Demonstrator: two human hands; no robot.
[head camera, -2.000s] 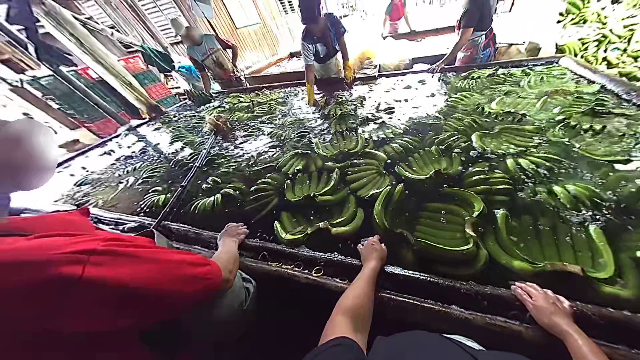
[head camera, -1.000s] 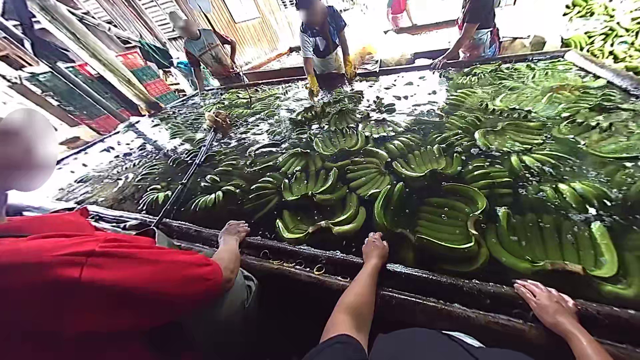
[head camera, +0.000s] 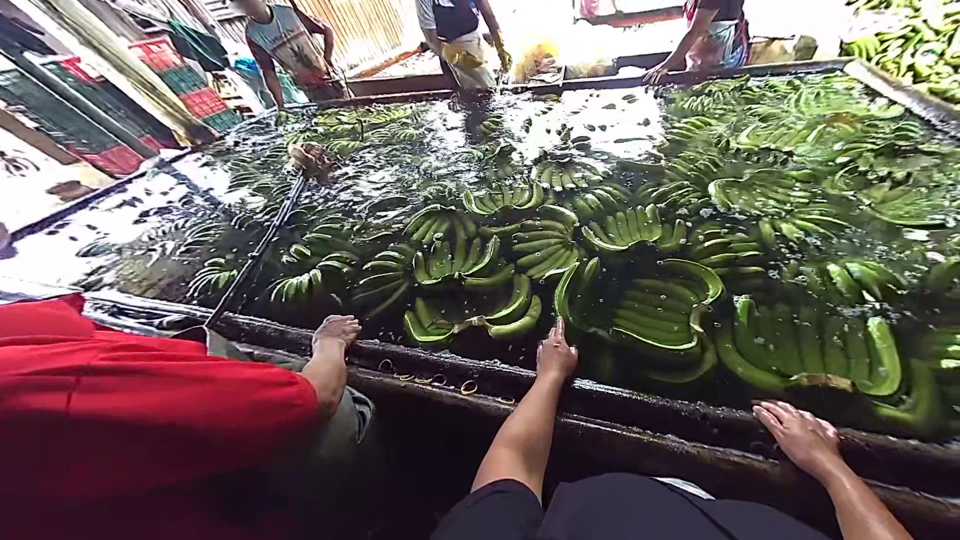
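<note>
Clusters of green bananas (head camera: 660, 313) float in a wide water tank, whose near rim (head camera: 675, 412) runs in front of me. My left hand (head camera: 557, 352) is over this rim, one finger stretched towards the curved end of a banana cluster; whether it touches the fruit I cannot tell. On the rim further right rests my right hand (head camera: 801, 435), palm down and holding nothing. Just beyond it lies a broad banana cluster (head camera: 817, 345) in the water. A smaller cluster (head camera: 472, 319) floats to the left of my left hand.
A co-worker in a red shirt (head camera: 150, 405) stands close at my left, a hand (head camera: 336, 330) on the rim. A dark pole (head camera: 259, 251) slants over the water. Several people stand along the far rim, one with yellow gloves (head camera: 461, 56). Stacked crates (head camera: 180, 75) stand back left, piled bananas (head camera: 915, 45) back right.
My left hand now has a finger extended towards the bananas; earlier it lay curled on the rim. At the far side, the gloved worker has straightened up from the water. My right hand stays on the rim.
</note>
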